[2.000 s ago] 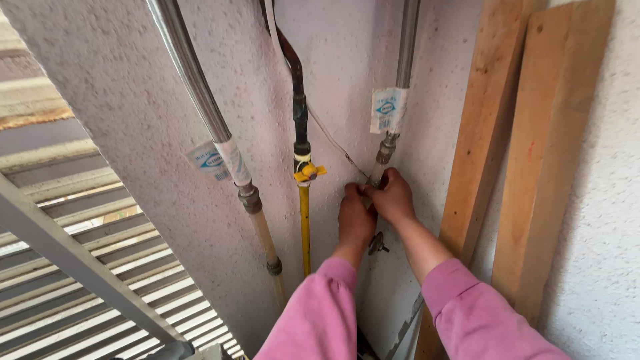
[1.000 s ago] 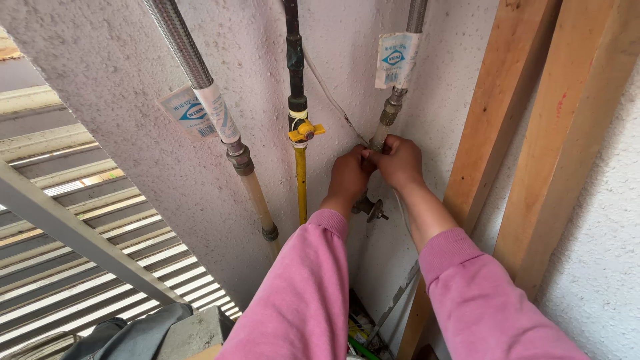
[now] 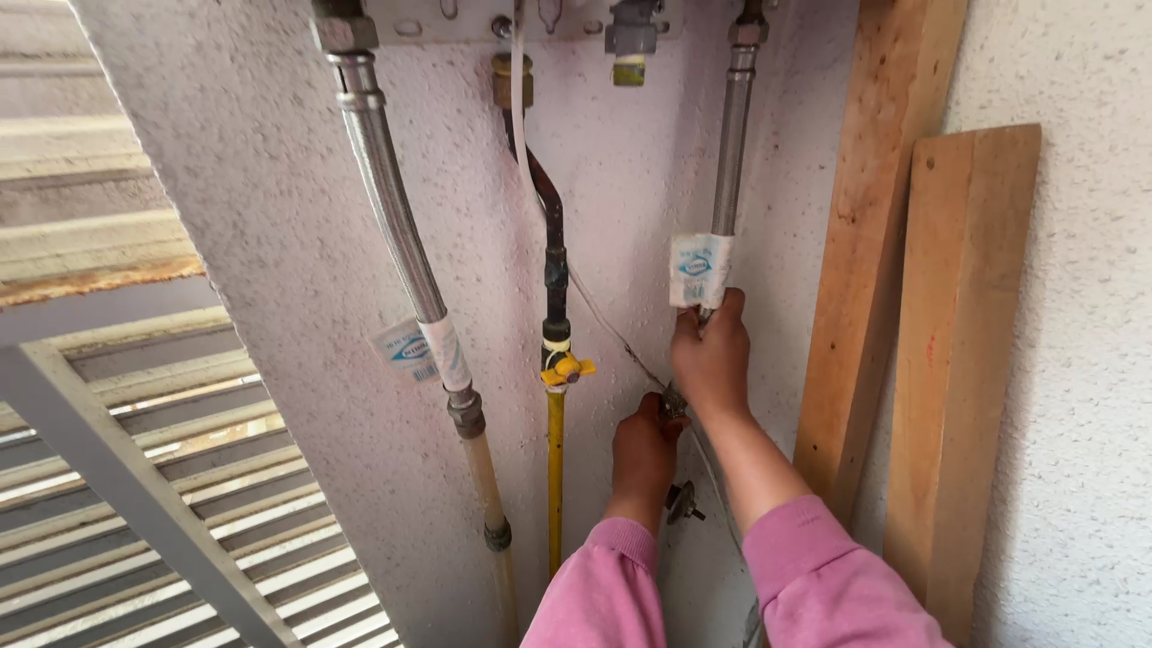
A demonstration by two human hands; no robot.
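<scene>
A braided metal hose (image 3: 733, 162) with a paper tag (image 3: 696, 270) hangs at the right of the wall. My right hand (image 3: 714, 360) is closed around the lower end of this hose, just under the tag. Lower and to the left, my left hand (image 3: 644, 454) grips a metal pipe fitting (image 3: 673, 402), largely covered by the fingers. A thin white cable (image 3: 605, 319) runs down behind both hands. Below the hands, a small valve handle (image 3: 684, 502) sticks out near the left wrist. Left of them stands a yellow gas pipe (image 3: 555, 477) with a yellow valve handle (image 3: 567, 369).
Another braided hose (image 3: 391, 198) joins a beige plastic pipe (image 3: 486, 477) on the left. Wooden boards (image 3: 963, 360) lean on the right wall. A slatted metal shutter (image 3: 171, 468) lies at the left. A metal bracket (image 3: 468, 27) and a grey fitting (image 3: 632, 36) are at the top.
My hands were close together at the pipe below the hose; now my right hand is higher, just under the tag, and my left hand is below it. The view has shifted upward.
</scene>
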